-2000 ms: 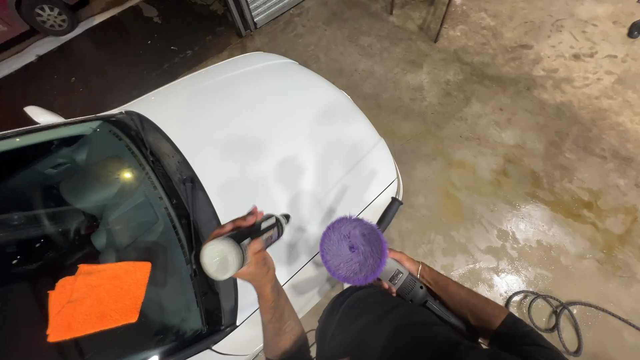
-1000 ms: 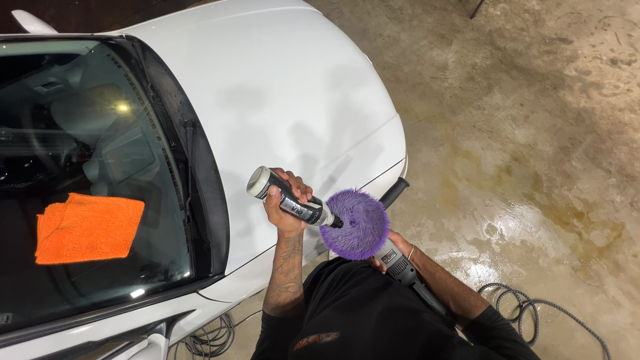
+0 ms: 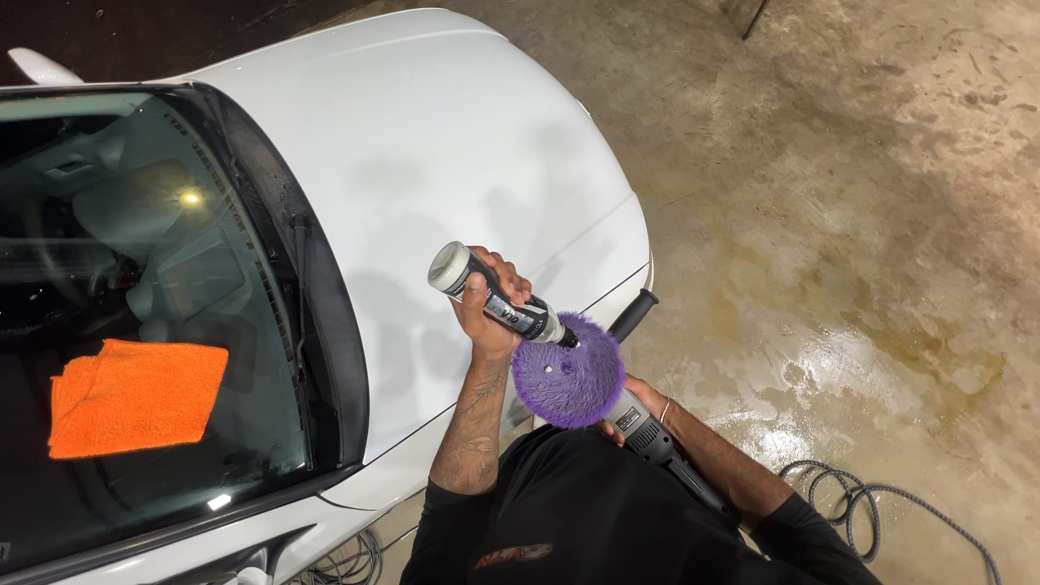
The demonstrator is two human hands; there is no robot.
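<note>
My left hand (image 3: 491, 305) is wrapped around a squeeze bottle (image 3: 512, 313) with a pale base and dark label, tilted so its black nozzle points down at the pad. A purple wool polishing pad (image 3: 569, 382) faces up on a grey and black rotary polisher (image 3: 650, 443), a small white dab of product on its fibres near the centre. Around the polisher's head, just behind the pad, is my right hand (image 3: 638, 402), partly hidden by pad and tool. The black side handle (image 3: 634, 315) sticks out beyond the pad over the edge of the white car hood (image 3: 439, 162).
An orange microfibre towel (image 3: 138, 398) lies on the windshield (image 3: 244, 284) at the left. A grey cord (image 3: 869, 496) loops on the wet-looking concrete floor (image 3: 812, 244) at the right. Another coiled cable (image 3: 353, 561) lies beside the fender.
Two seconds ago the bottle was left of the pad, apart from it; its nozzle came to the pad, and a white dab now shows there. The right hand still holds the polisher.
</note>
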